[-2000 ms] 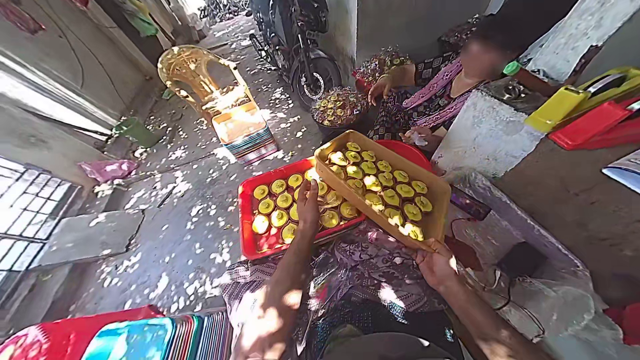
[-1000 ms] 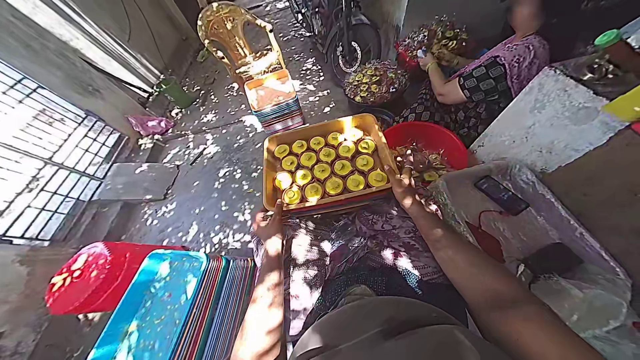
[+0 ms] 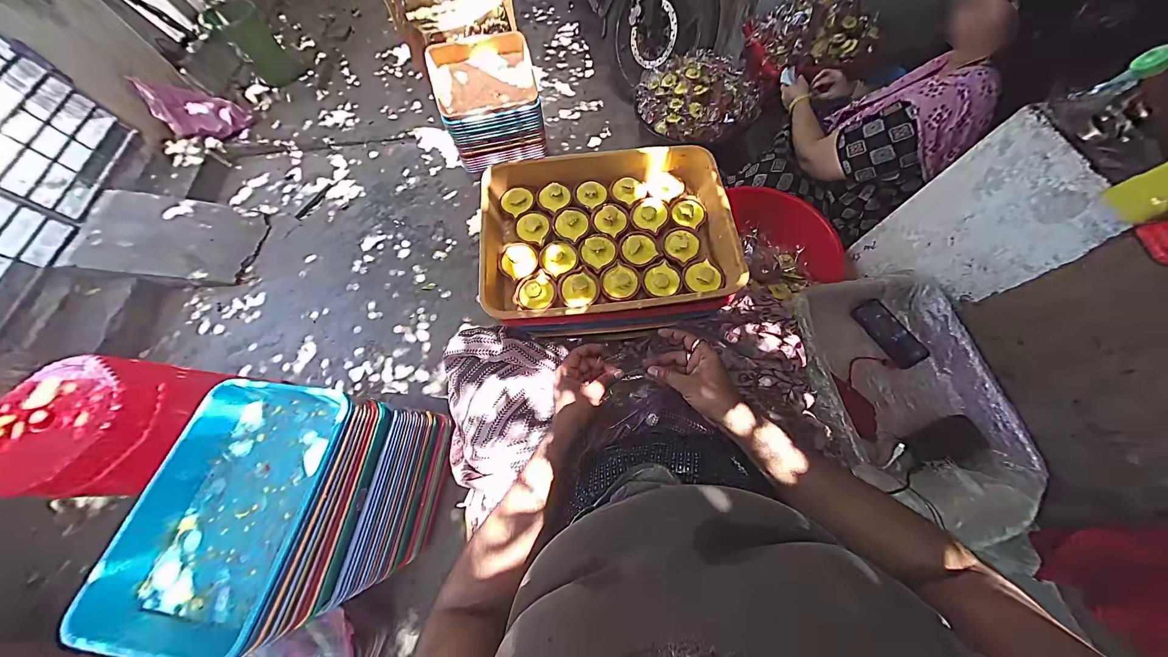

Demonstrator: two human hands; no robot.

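Note:
An orange-yellow plastic tray [image 3: 491, 306] full of small round cups with yellow tops [image 3: 610, 219] lies on a stack of trays in front of me. Just below its near edge, my left hand [image 3: 587, 376] and my right hand [image 3: 698, 370] are close together with fingers curled. Something thin and clear seems to be between the fingertips, but it is too small to make out. A crumpled heap of clear plastic wrappers [image 3: 639, 401] lies under and around the hands, beside a patterned cloth [image 3: 497, 392].
Stacked trays topped by a blue one [image 3: 265, 484] stand at lower left near a red tub [image 3: 164, 429]. A red basin [image 3: 803, 233] and a plastic-lined crate [image 3: 976, 365] with a phone [image 3: 890, 333] are at right. A person [image 3: 876, 137] sits beyond, by filled baskets [image 3: 698, 96].
The tray, held in both hands in the earlier frames, now rests on the stack. Both hands have let go of it and come together nearer my body.

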